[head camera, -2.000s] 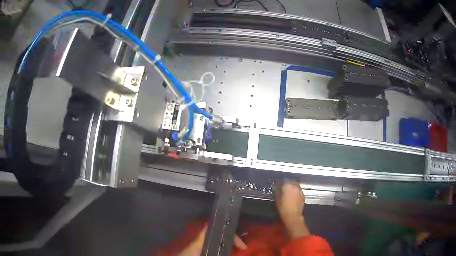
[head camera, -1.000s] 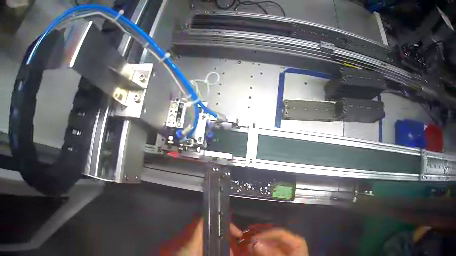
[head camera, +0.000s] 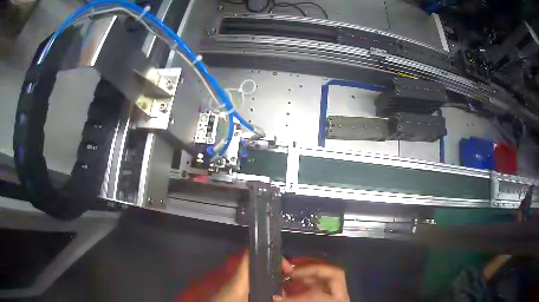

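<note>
A dark grey-brown long narrow housing stands nearly upright in the picture, its upper end against the near conveyor rail. My left hand is partly hidden behind it and grips its lower part, with fingertips showing on its right side. My right hand is at the housing's lower right side, fingers bent toward it, cut off by the bottom edge. Tiny shiny specks show by its fingertips; whether it holds one is too blurred to tell. A black parts tray with shiny specks and a green block lies right of the housing.
A green conveyor belt runs behind the tray. A gantry head with blue hoses stands at left, beside a black cable chain. Stacked housings, a blue bin and a red bin are behind the belt.
My right hand has left the tray, uncovering the green block, and moved down to the housing's lower right side. The housing's upper end now overlaps the near rail.
</note>
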